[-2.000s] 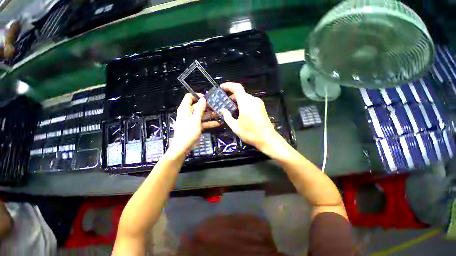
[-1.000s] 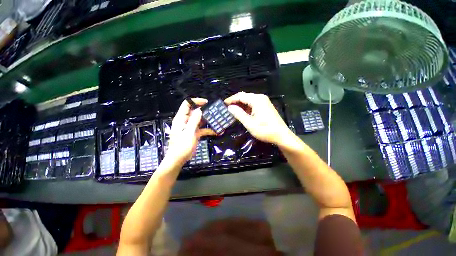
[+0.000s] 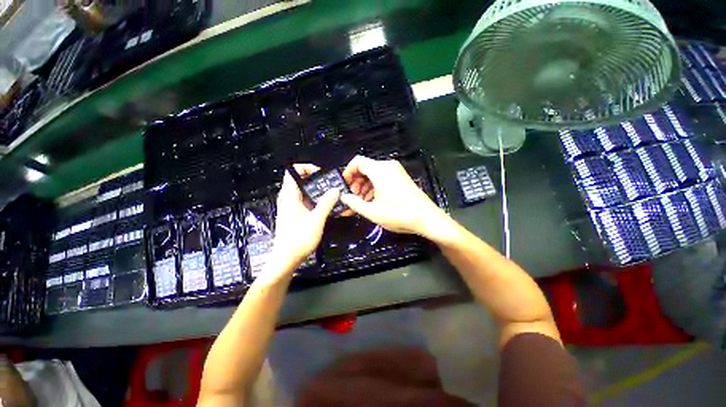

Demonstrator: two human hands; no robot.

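Note:
My left hand (image 3: 296, 224) and my right hand (image 3: 387, 195) hold a dark front housing with a pale keypad (image 3: 324, 184) between them, above the middle of the black blister tray (image 3: 239, 107). My left hand grips its left side and my right fingers are at its right end. Fingers cover part of it. Several housings with keypads fitted (image 3: 193, 270) stand in the tray's front left pockets. A keypad stack (image 3: 476, 184) lies on the bench right of the tray.
A pale green desk fan (image 3: 565, 67) with a white cord stands at the right. Beyond it are clear trays of keypads (image 3: 646, 187). A clear tray with whitish strips (image 3: 95, 242) lies at left, beside stacked black trays (image 3: 24, 266). Red stools show below the bench.
The open window frame seen two seconds ago is no longer visible as such; the held piece is turned and more covered by the fingers. The camera view has shifted slightly.

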